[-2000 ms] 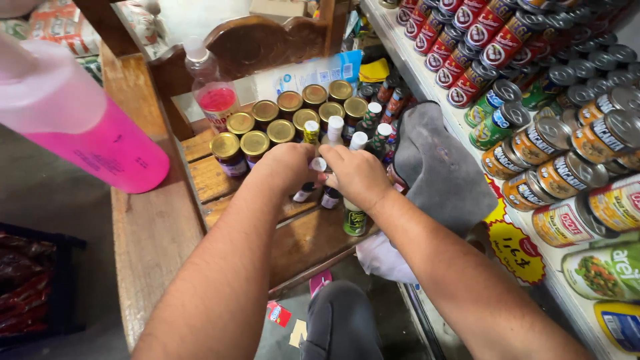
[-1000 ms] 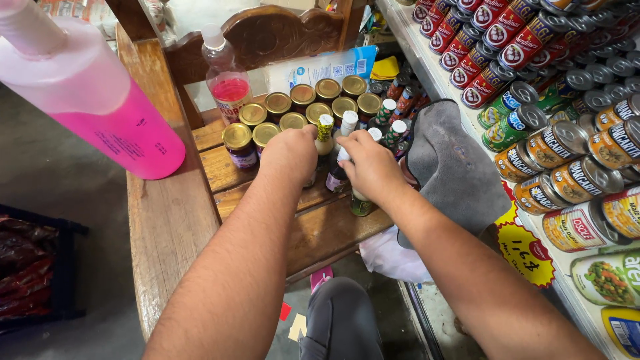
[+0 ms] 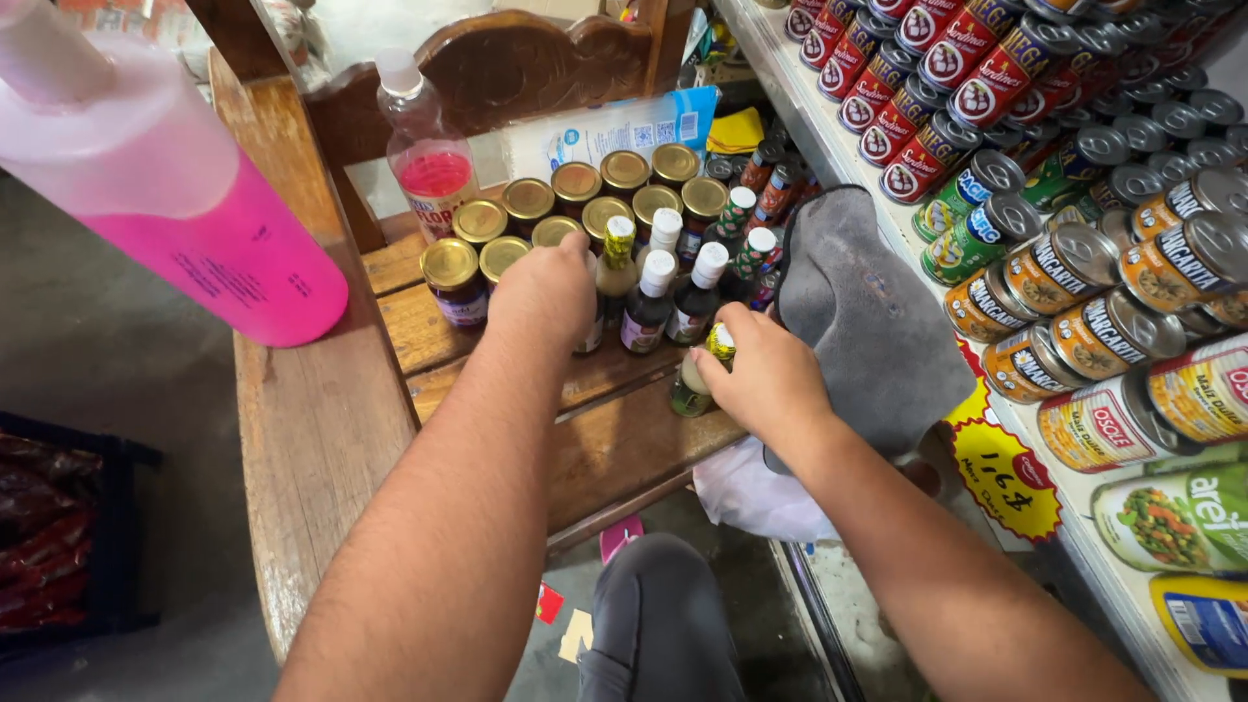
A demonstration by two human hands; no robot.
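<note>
My left hand (image 3: 548, 297) is closed around a small bottle, mostly hidden, beside the gold-lidded glass jars (image 3: 453, 278) on a slatted wooden bench (image 3: 624, 429). My right hand (image 3: 760, 370) grips a small bottle of pale sauce with a yellow-wrapped neck (image 3: 694, 385) near the bench's front edge. Between my hands stand dark bottles with white caps (image 3: 648, 304) and another pale sauce bottle with a yellow neck (image 3: 616, 268). Two bottles with green patterned necks (image 3: 749, 261) stand to their right, near a grey cloth (image 3: 858, 322).
A large bottle of pink liquid (image 3: 224, 234) stands on the wooden armrest (image 3: 322, 439) at left. A smaller pink-filled bottle (image 3: 429, 156) is behind the jars. Stacked food cans (image 3: 1063, 273) fill the shelf (image 3: 1058, 458) at right. A white plastic bag (image 3: 760, 492) hangs below the cloth.
My right hand has moved right and toward the bench's front edge, away from the white-capped bottles. My hands are farther apart than two seconds ago.
</note>
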